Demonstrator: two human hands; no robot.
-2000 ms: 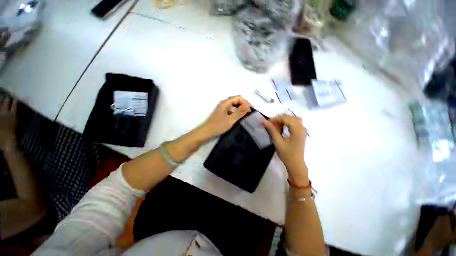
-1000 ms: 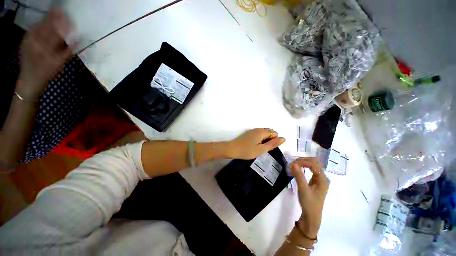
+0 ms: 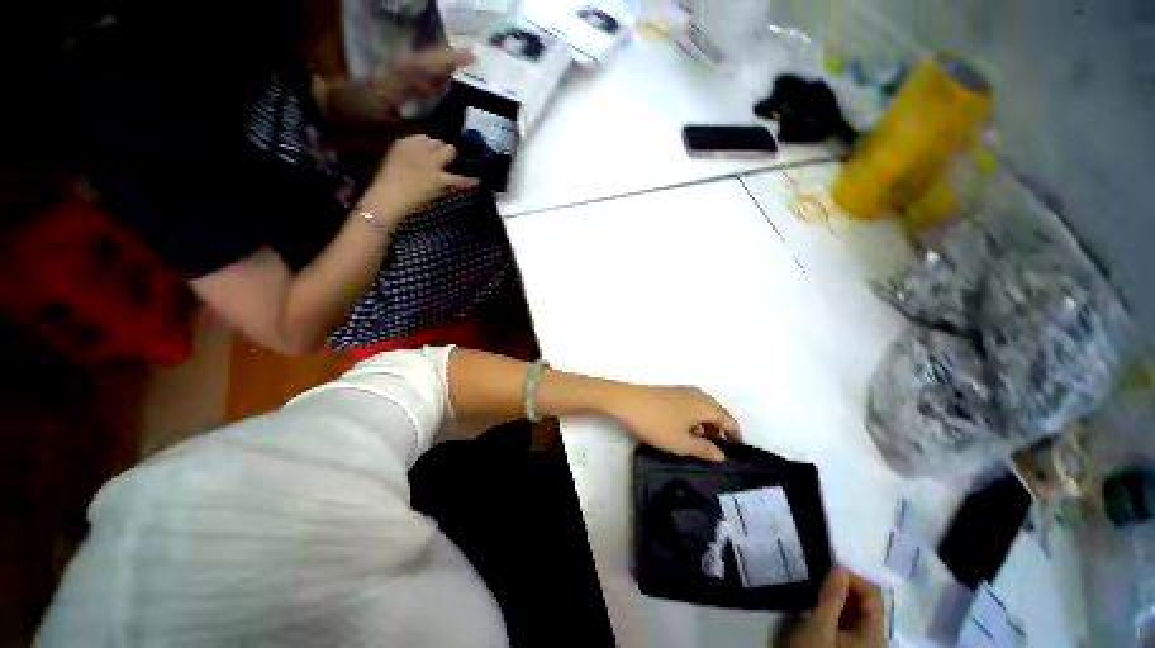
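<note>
A black insert tray (image 3: 671,513) lies in front of me near the table edge. A white printed leaflet (image 3: 768,538) and a short white cable (image 3: 716,553) lie on it. My left hand (image 3: 684,424) holds the tray's upper edge, its fingertips curled there. My right hand (image 3: 851,614) pinches the tray's lower right corner between thumb and fingers and is partly cut off by the bottom of the picture.
Loose leaflets (image 3: 903,539) and a black phone (image 3: 985,527) lie right of the tray. Beyond are a bag of cables (image 3: 944,399), a yellow roll (image 3: 915,137) and another phone (image 3: 730,141). At upper left, a neighbour's hands are at another black tray (image 3: 507,162).
The view has swung left. The leaflet and cable now show together on my tray. The second tray has left its place beside mine; one is now at the neighbour's hands.
</note>
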